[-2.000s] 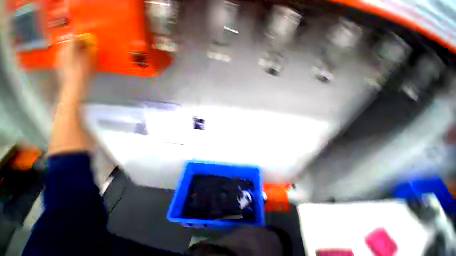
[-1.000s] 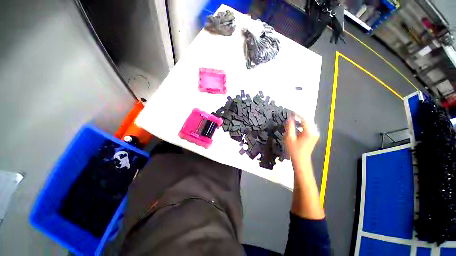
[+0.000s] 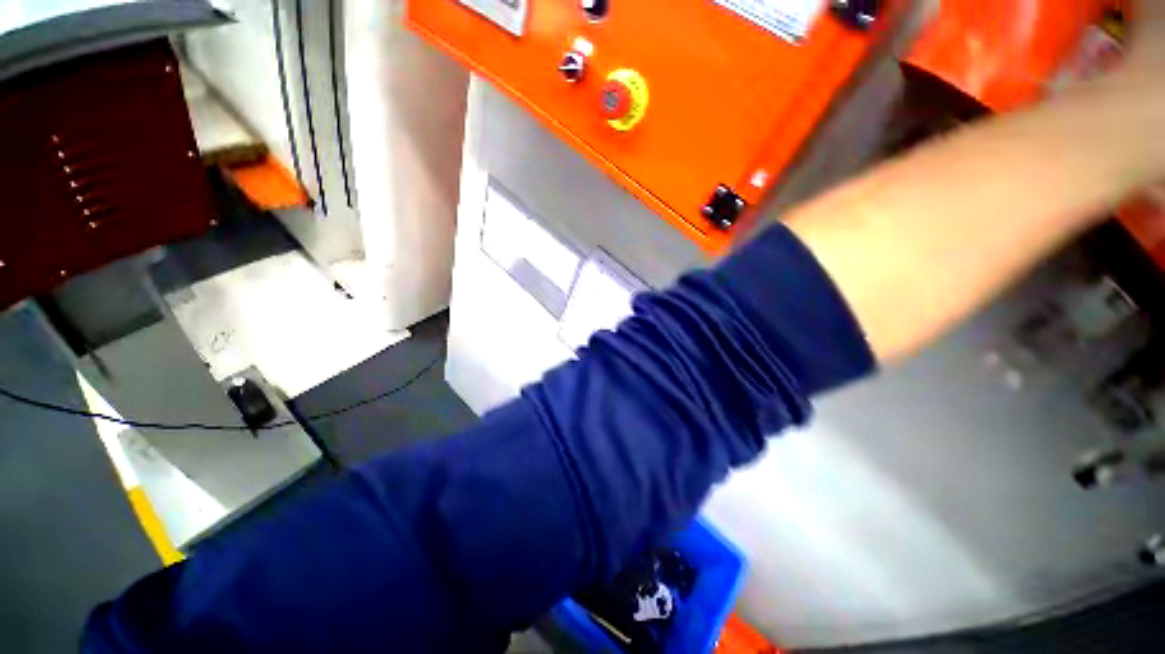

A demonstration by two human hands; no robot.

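An orange control panel with a red emergency-stop button on a yellow ring is at the upper middle. A forearm in a rolled dark blue sleeve crosses the view from lower left to upper right, in front of the grey-and-white machine. It appears to be my left arm; its hand lies past the right edge, so its grip is hidden. My right hand is out of the picture.
A blue bin with black pieces stands below the arm, partly hidden by it. Blurred metal clamps are at the right. A dark red vented housing, a black foot pedal and a cable are at the left.
The view has swung from the white table with the black pieces and pink box to the machine and its panel. The right hand has left the picture; the left arm now shows.
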